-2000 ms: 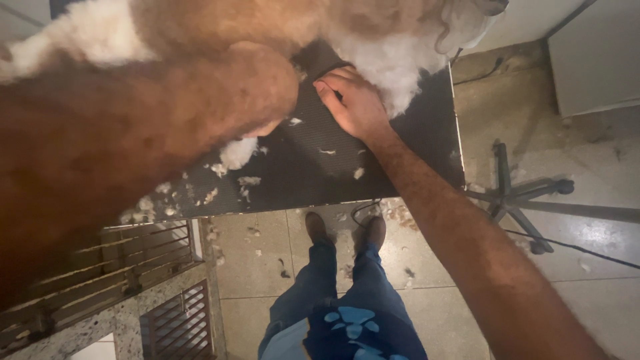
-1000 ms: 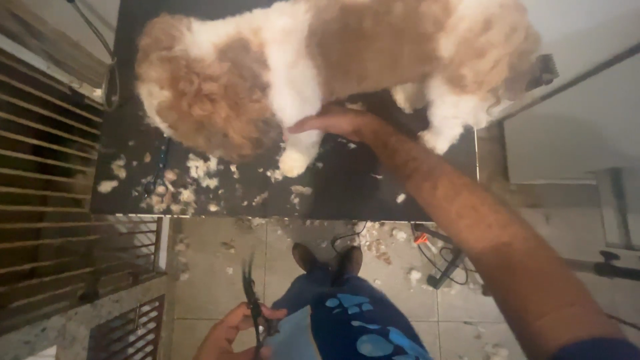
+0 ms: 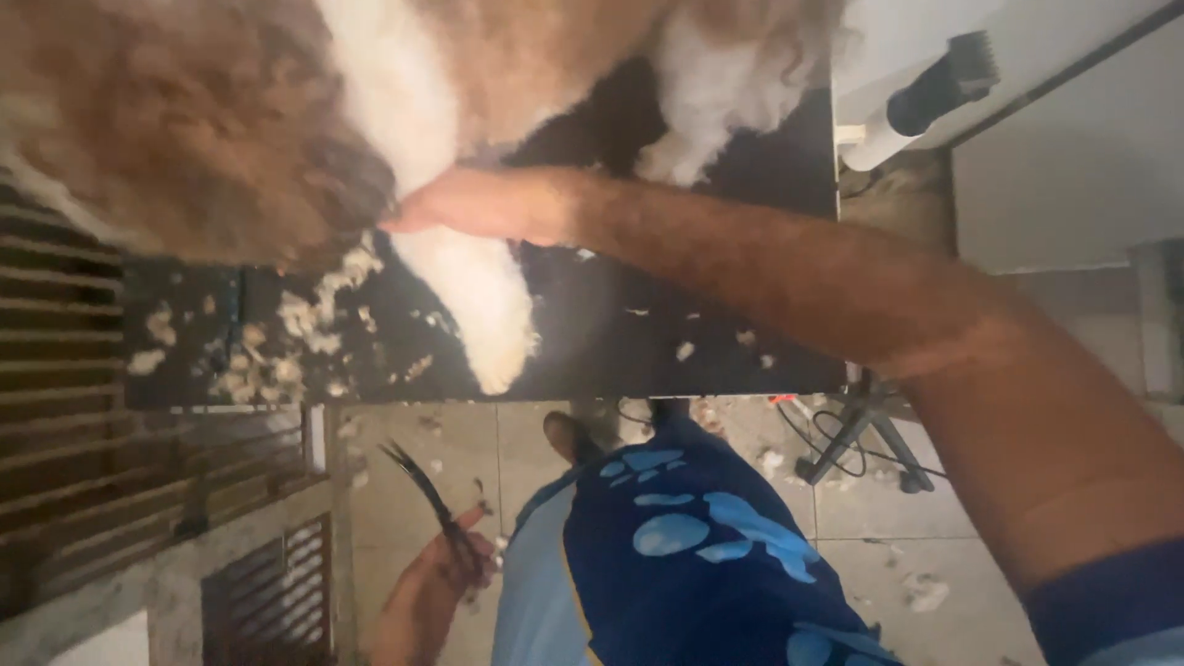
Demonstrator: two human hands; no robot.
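A dog with a curly brown and white coat (image 3: 213,139) is on a black grooming table (image 3: 601,324), its head at the left. My right hand (image 3: 481,203) is closed around the dog's white front leg (image 3: 472,296), whose paw hangs down near the table's front edge. Low at the left, off the table, my left hand (image 3: 453,560) holds dark-handled scissors (image 3: 421,476), with the blades pointing up and left. Part of the dog's body is cut off by the top of the view.
Loose tufts of cut hair (image 3: 277,361) lie on the table and on the tiled floor (image 3: 916,592). A hair clipper (image 3: 925,102) is at the upper right. Slatted cages (image 3: 55,398) stand at the left. Below the table's right end are a stand's legs (image 3: 865,435) and a cable.
My left arm no longer reaches across the dog; that hand is low with scissors. My right hand has moved from the tabletop to the dog's front leg. The view has shifted closer.
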